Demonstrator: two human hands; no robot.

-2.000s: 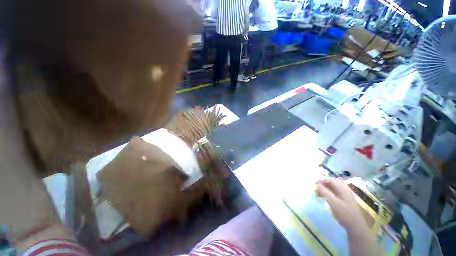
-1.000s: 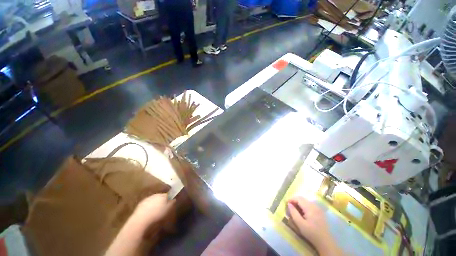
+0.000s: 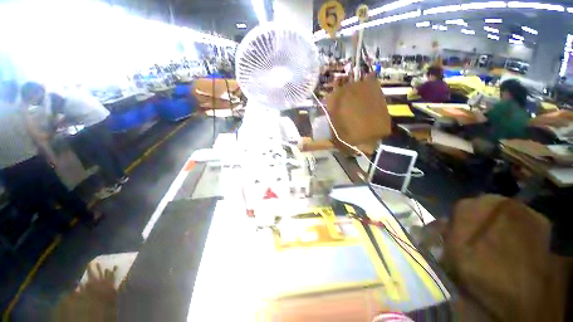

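The white sewing machine head (image 3: pixel 270 188) with a red three-diamond mark is overexposed near the middle. Yellow bracket pieces (image 3: pixel 320 227) lie beside it on the white table sheet (image 3: pixel 320 264). A blurred orange-brown flat piece (image 3: pixel 327 308) lies at the table's near edge. A striped cuff (image 3: pixel 392 316) is cut off by the bottom edge beside it; whose arm side it is cannot be told. A large brown bag (image 3: pixel 502 251) bulges at the lower right. Neither of my hands is visible.
A round fan (image 3: pixel 276 66) stands above the machine. A framed dark screen (image 3: pixel 392 167) and red and dark cables are at the right. Brown strips (image 3: pixel 97 286) lie at lower left. A brown bag (image 3: pixel 359 113) stands behind. People are at left and right.
The view has swung up and to the right. Both hands have gone out of view. The bag at the left is gone from view, and the lower-right bag and the screen have come in.
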